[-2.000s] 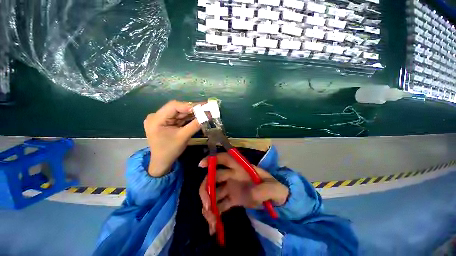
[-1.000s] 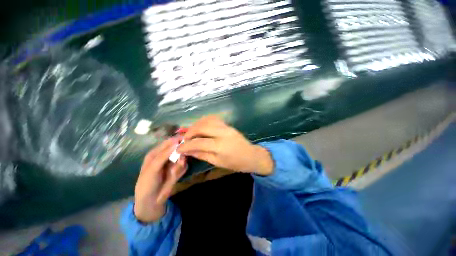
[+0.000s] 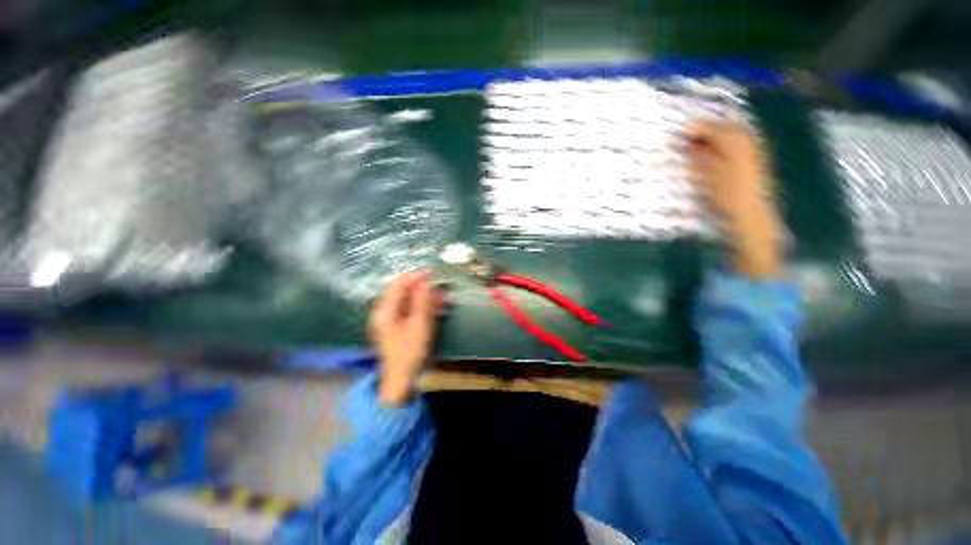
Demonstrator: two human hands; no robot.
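Note:
The pliers point(image 3: 538, 303) with red handles and white padded jaws lie on the dark green mat point(image 3: 660, 287), jaws pointing left. A clear tray point(image 3: 596, 160) of white parts stands behind them. My right hand point(image 3: 735, 186) is over the tray's right end, its fingers blurred; whether it holds a part cannot be told. My left hand point(image 3: 402, 328) is at the bench's front edge, left of the pliers, fingers close together and blurred. Whether it holds anything cannot be told.
A crinkled clear plastic bag point(image 3: 373, 208) lies left of the tray. Another pale, blurred tray or stack point(image 3: 133, 160) is at the far left. A further tray point(image 3: 916, 192) is at the right. A blue stool point(image 3: 128, 431) stands on the floor at lower left.
The pliers have left my hands and lie on the mat. My right hand has moved away from my left hand, out to the tray. The view has shifted and blurred.

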